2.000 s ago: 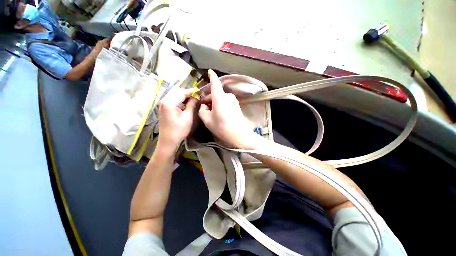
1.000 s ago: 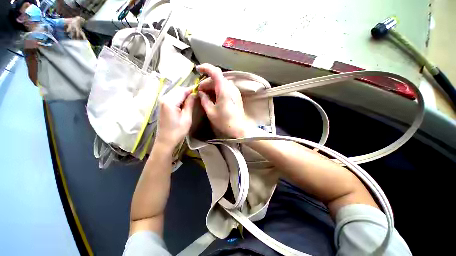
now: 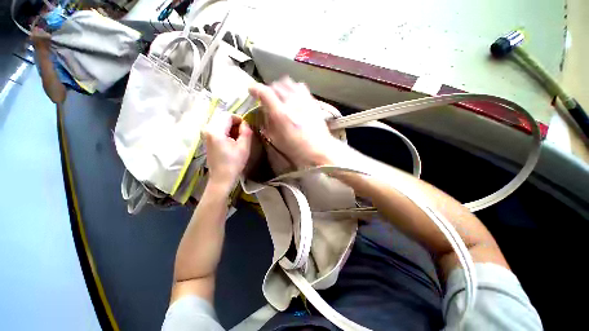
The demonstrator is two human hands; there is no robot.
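A beige tote bag [image 3: 332,242] lies in my lap with its mouth open. Its long beige handle [image 3: 445,226] loops over my right forearm, and another loop reaches out to the right. My left hand [image 3: 226,145] is closed at the bag's edge, thumb against the fingers, beside the yellow binding [image 3: 250,116]. My right hand [image 3: 294,123] is at the bag mouth, just right of my left hand. It is blurred, its fingers are partly bent, and its grip is hard to tell.
Stacked tote bags with yellow edges [image 3: 158,123] stand to the left. A worktable [image 3: 387,32] carries a dark red strip [image 3: 355,70] and a hammer [image 3: 539,71]. Another person's arm [image 3: 48,71] holds a beige bag [image 3: 97,52] at the upper left. A dark mat [image 3: 135,258] lies below.
My right hand has shifted slightly up from the yellow binding and its fingers have spread a little. My left hand stays at the bag edge. The other person's bag has been raised.
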